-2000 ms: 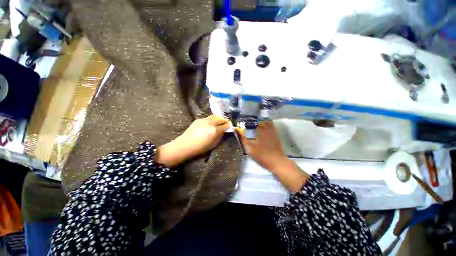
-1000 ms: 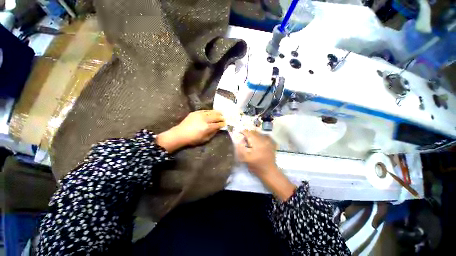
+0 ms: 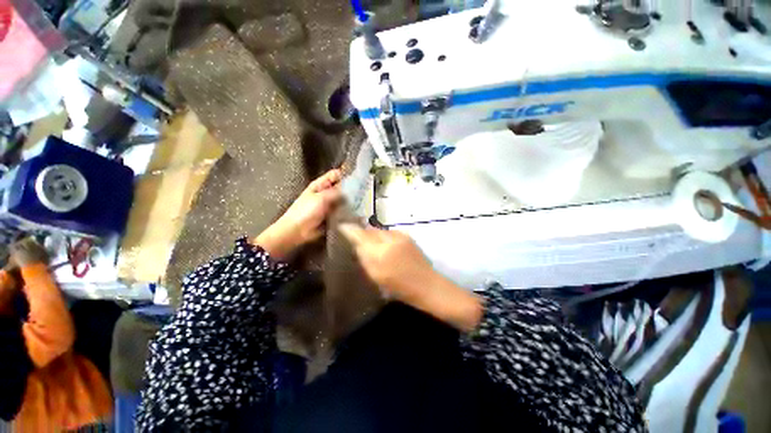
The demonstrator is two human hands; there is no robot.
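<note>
The brown speckled fabric (image 3: pixel 245 106) spreads from behind the machine down over the table's front edge. My left hand (image 3: pixel 306 216) is closed on its right edge, left of the needle area. My right hand (image 3: pixel 393 258) is beside it, slightly lower and nearer me, with blurred fingertips at the fabric edge; whether they pinch it cannot be told. A narrow whitish strip (image 3: pixel 358 182) shows along the fabric edge between my left hand and the machine. The white sewing machine (image 3: pixel 524 101) stands at the right, with the presser foot (image 3: pixel 414 173) and no fabric visible under it.
A white tape roll (image 3: pixel 706 206) lies at the table's right end beside an orange-handled tool (image 3: pixel 752 188). A dark blue box-like machine (image 3: pixel 80 186) and red-handled scissors (image 3: pixel 80 256) are at the left. A person in orange (image 3: pixel 51 338) is at lower left. White-and-brown pieces (image 3: pixel 689 355) hang below the table.
Both hands and the fabric edge have moved left, away from the needle area. The view has shifted, bringing the blue box machine and the person in orange further into sight.
</note>
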